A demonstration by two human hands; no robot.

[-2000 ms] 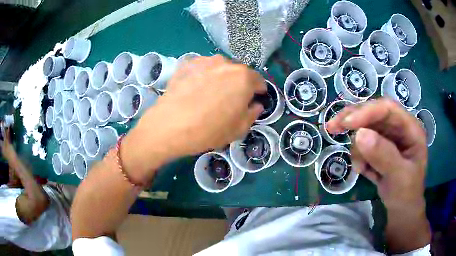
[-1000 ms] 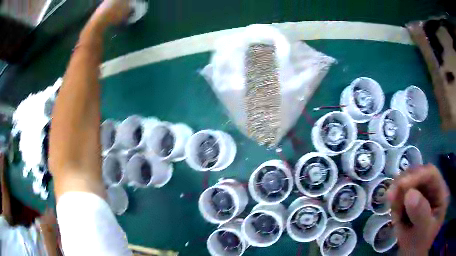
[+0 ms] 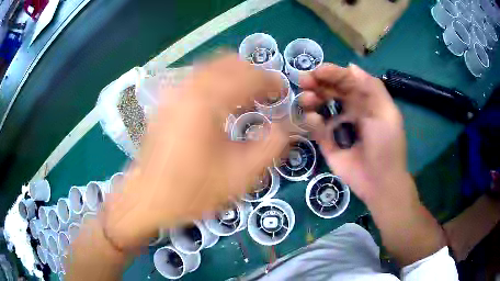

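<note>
White cup-shaped housings point(image 3: 328, 195) with spokes and motors inside stand in the middle of the green bench, several of them partly behind my hands. My left hand point(image 3: 214, 131) is a large blur over the housings; its fingers and anything in them cannot be made out. My right hand point(image 3: 359, 131) is right of it, palm partly up, with small black parts point(image 3: 345, 135) lying in the palm and at the curled fingers. Thin red wires point(image 3: 272, 255) trail from the front housings.
A bag of screws point(image 3: 131, 115) lies behind my left hand. Rows of housings point(image 3: 77, 198) and a white heap point(image 3: 19, 236) are at left. A black screwdriver point(image 3: 430, 93) lies at right, cardboard point(image 3: 356, 22) at the back, clear-looking white cups point(image 3: 463, 35) at far right.
The view has turned right, so the bag and housings appear further left. My left hand has come back from the far left to the middle. Black parts now show in my right hand.
</note>
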